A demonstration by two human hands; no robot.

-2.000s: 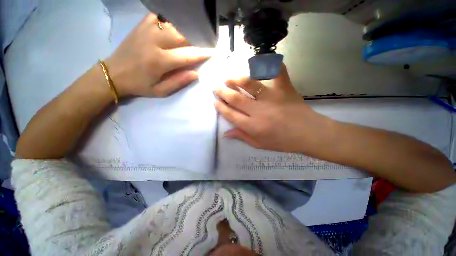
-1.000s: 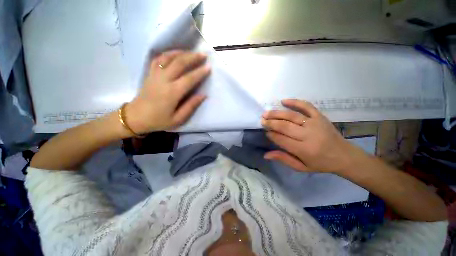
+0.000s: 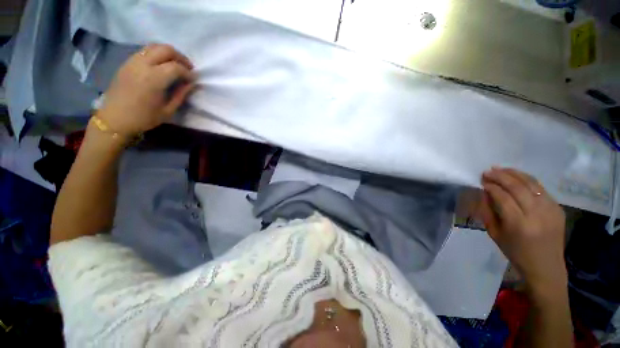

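Note:
A long pale grey-white fabric piece lies stretched across the white machine table, from upper left to lower right. My left hand grips its near edge at the left, with folds running from the fingers. My right hand pinches its near edge at the right, by the table's front edge. The cloth between the hands is fairly flat, and its middle is overexposed by the lamp.
Darker grey cloth is heaped on my lap, and more grey cloth hangs at the left table edge. A blue tool lies at the right. Part of the machine with a yellow label is at the upper right. Printed ruler marks show at the right.
The folded fabric is now spread out into a long strip. My hands have moved far apart, the left to the upper left, the right to the right. The view has shifted, and the machine head is gone from above.

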